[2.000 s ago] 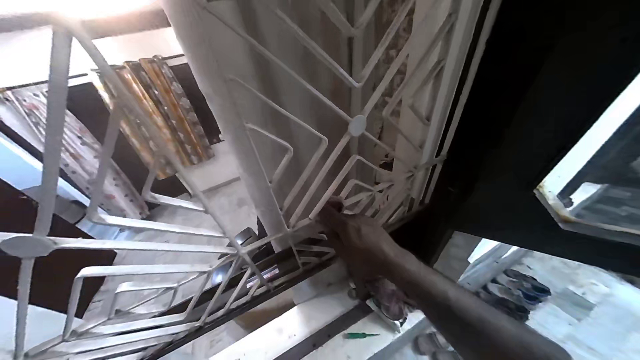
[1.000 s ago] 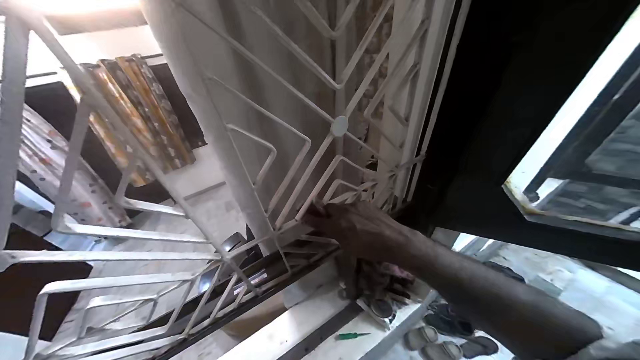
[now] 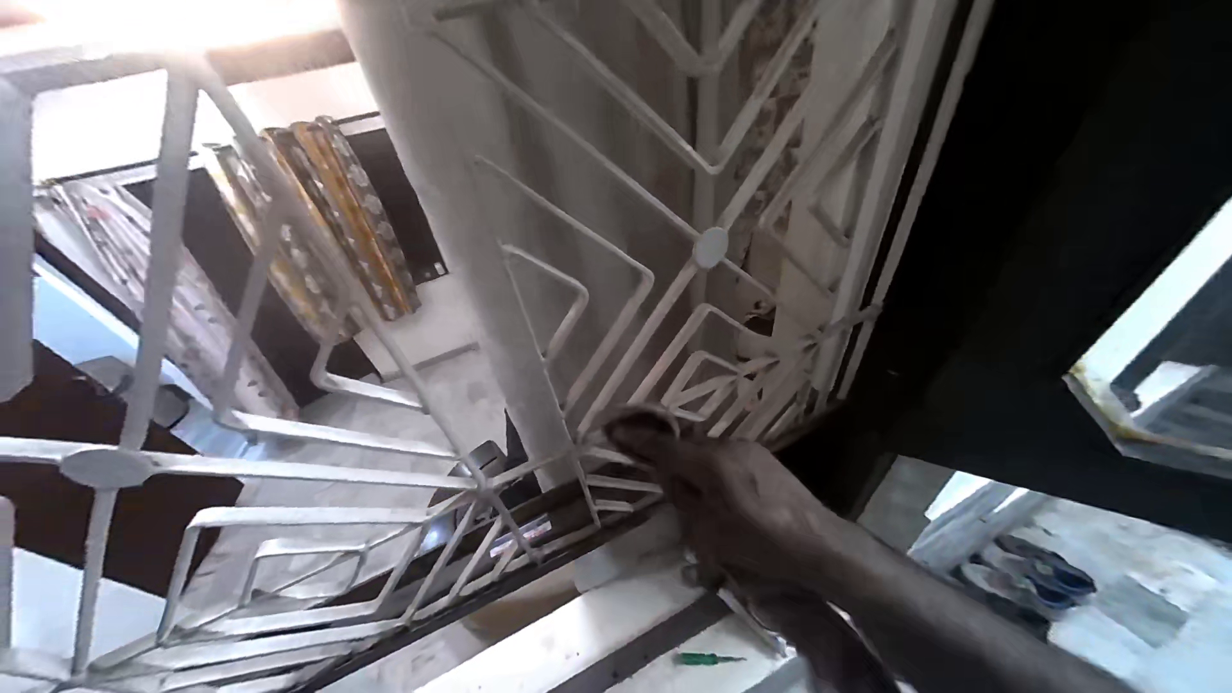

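White metal grille bars [image 3: 712, 248] cross much of the head view. My right hand [image 3: 693, 472] reaches in from the lower right, its fingers curled around the grille near a joint of the bars. Below it is a darker, blurred shape that looks like my left hand [image 3: 808, 616], close under the right forearm; its fingers and anything in them are hidden. A small green-handled screwdriver [image 3: 698, 659] lies on the white ledge just left of that lower hand.
A dark panel with a light-edged opening [image 3: 1107, 385] fills the right side. Shoes [image 3: 1039, 577] stand on the floor at the lower right. Behind the grille are patterned curtains [image 3: 337, 221], a pale column [image 3: 433, 192] and a tiled floor.
My right hand stays at the grille throughout. The lower hand has shifted down and right beneath the forearm. The view has tilted a little.
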